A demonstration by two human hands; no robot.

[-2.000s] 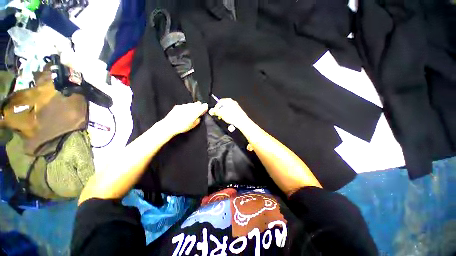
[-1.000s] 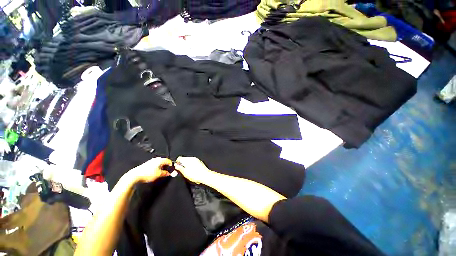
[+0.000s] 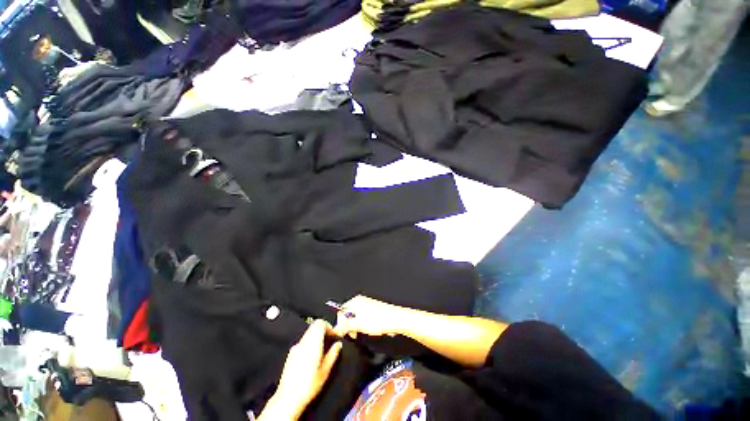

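Observation:
A black jacket (image 3: pixel 362 271) lies spread on the white-topped table (image 3: pixel 485 245), its lower part at my body. My left hand (image 3: pixel 306 366) pinches the jacket's front edge. My right hand (image 3: pixel 366 319) is just right of it, closed around small thread snips (image 3: pixel 335 306) whose metal tip sticks out to the upper left. A pale round button (image 3: pixel 272 312) shows on the jacket front, up and left of my hands. Whether my right fingers also touch the cloth is too blurred to tell.
Two dark hangers, one (image 3: pixel 197 162) farther off, show at jacket necks. A pile of black garments (image 3: pixel 510 107) lies at the upper right. Grey clothes (image 3: pixel 99 115) heap at the upper left. Red cloth (image 3: pixel 141 329) shows at left. A person's leg (image 3: pixel 699 53) stands on the blue floor.
The view has swung up and right. My hands have moved down along the front edge; the button now shows uncovered above them. The snips' tip shows again, and a person's leg has come further into view.

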